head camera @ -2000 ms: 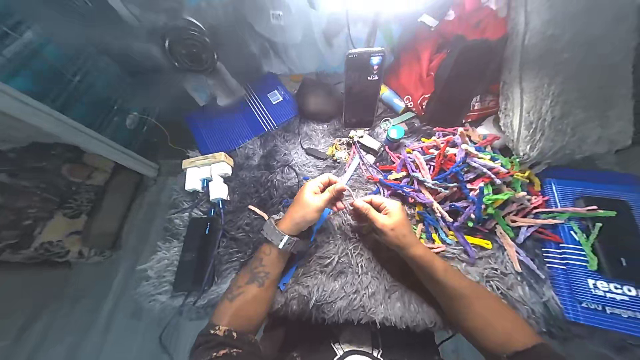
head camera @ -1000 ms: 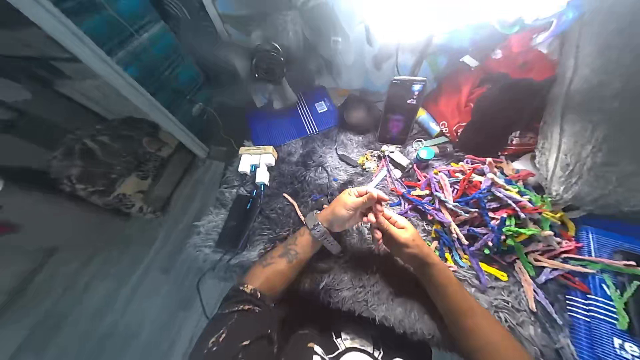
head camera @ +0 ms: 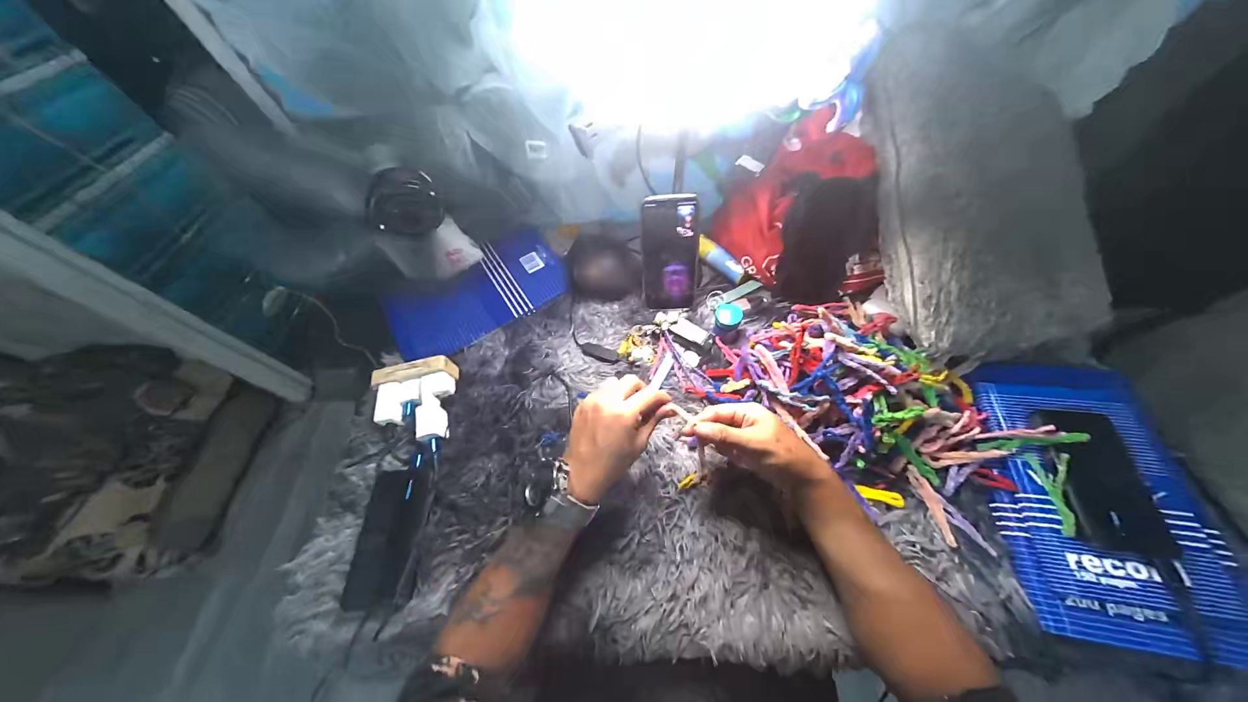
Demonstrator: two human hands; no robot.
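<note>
My left hand (head camera: 614, 429), with a watch on its wrist, pinches one end of a thin pale strand (head camera: 685, 421) over the grey shaggy rug (head camera: 702, 585). The fingertips of my right hand (head camera: 746, 439) hold the strand's other side, close to the left fingertips. A whitish flat strip (head camera: 663, 370) sticks up from my left hand; what it is I cannot tell. Right of and beyond my right hand lies a heap of multicoloured fuzzy yarn-like pieces (head camera: 838, 380). A small yellow piece (head camera: 689, 481) rests on the rug below my hands.
A lit smartphone (head camera: 670, 253) stands upright beyond my hands, beside a small turquoise-lidded jar (head camera: 728, 315). Charger plugs (head camera: 414, 395) and a black power bank or box (head camera: 387, 526) lie left. A blue notebook (head camera: 1072, 595) bears a dark phone (head camera: 1107, 478) at right; another blue notebook (head camera: 468, 302) lies back left.
Both hands stay close together around the pale strand, with the fingers shifting position slightly. The view has swung about between the frames.
</note>
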